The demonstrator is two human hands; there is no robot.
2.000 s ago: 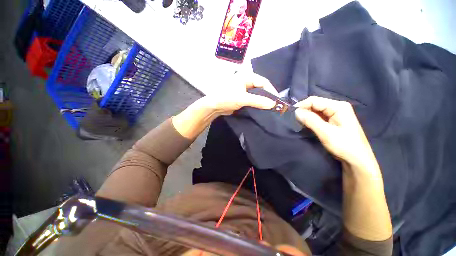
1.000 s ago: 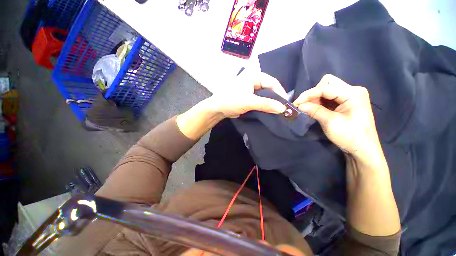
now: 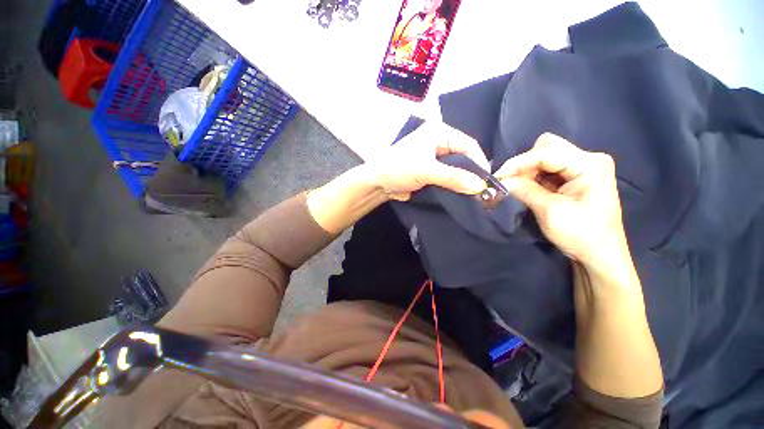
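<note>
A dark grey-navy jacket point(image 3: 603, 109) covers the right side of the white table and hangs toward the lap. My left hand point(image 3: 423, 167) pinches a folded edge of its cloth between thumb and fingers. A small shiny round metal fastener point(image 3: 488, 194) lies on the cloth at the left thumb tip. My right hand point(image 3: 565, 188) is at the same edge, its thumb and index finger closed together just right of the fastener. A needle or thread in the right fingertips is too small to make out.
A red-edged smartphone point(image 3: 419, 50) lies lit on the white table point(image 3: 293, 63), near small silver pieces point(image 3: 333, 12). A blue plastic basket point(image 3: 243, 126) with bags stands left. A metal tube point(image 3: 276, 377) crosses the foreground. A red cord point(image 3: 400, 323) hangs over the brown top.
The view has shifted slightly. Compared with two seconds ago, the right hand's fingers have closed in at the edge beside the fastener. The left hand keeps its pinch.
</note>
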